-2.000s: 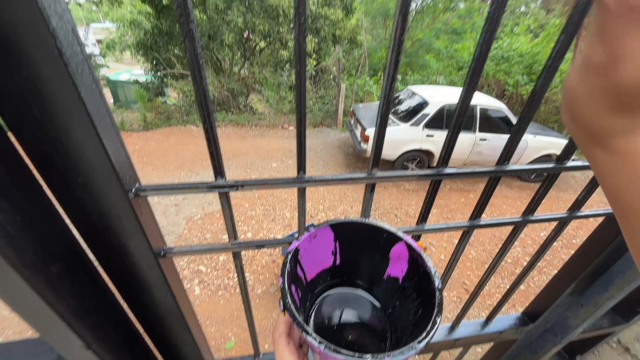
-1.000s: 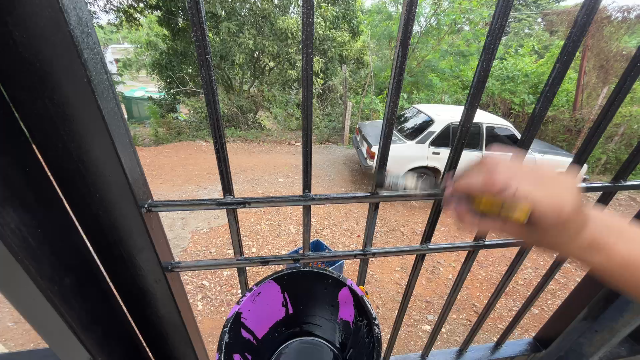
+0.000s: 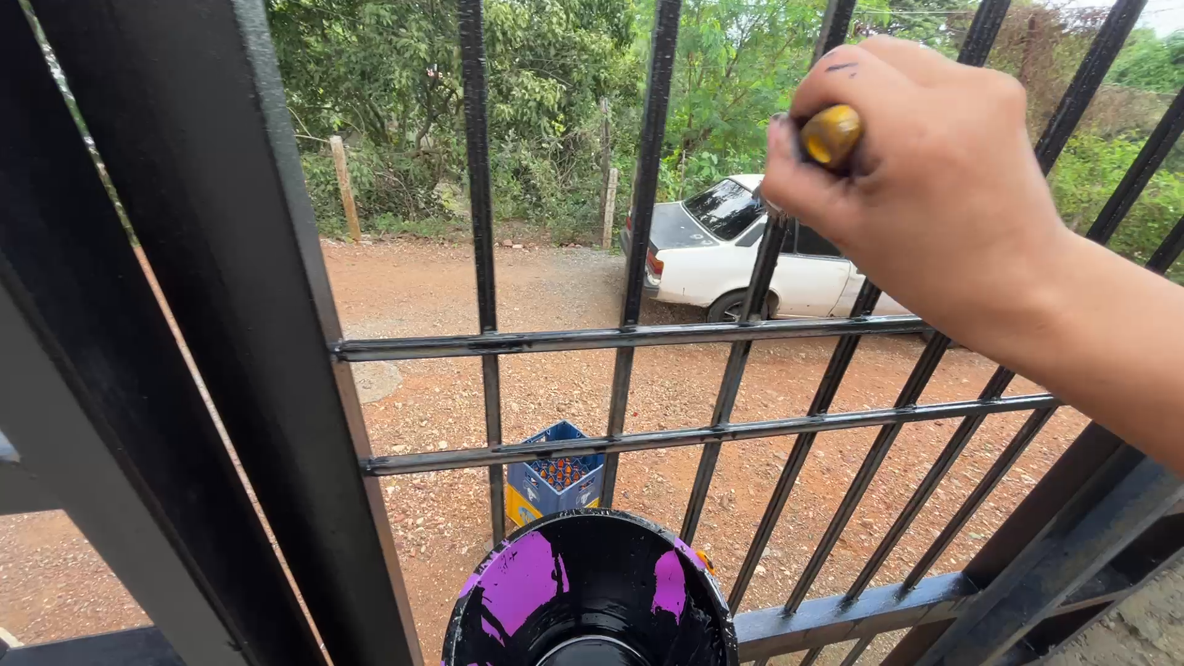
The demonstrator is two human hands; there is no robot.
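Note:
My right hand (image 3: 925,166) is closed around the yellow handle (image 3: 831,137) of what looks like a paintbrush, held against an upright bar of the black metal railing (image 3: 647,338). The hand mostly hides the bristles. At the bottom of the view is a purple container (image 3: 523,592) coated inside with black paint, with some dark paint pooled in its base. My left hand is out of view. Wet-looking black paint shines on the two horizontal rails.
Thick black posts (image 3: 213,277) stand at the left, and a lower crossbar (image 3: 860,610) runs at the bottom right. Beyond the railing are a blue and yellow crate (image 3: 555,486) holding bottles, a white car (image 3: 712,254) with a dark boot lid, a dirt road and bushes.
My right hand has moved up from near the upper horizontal rail, brush still held. My left hand, at the container's side two seconds ago, has gone from view. The view has shifted.

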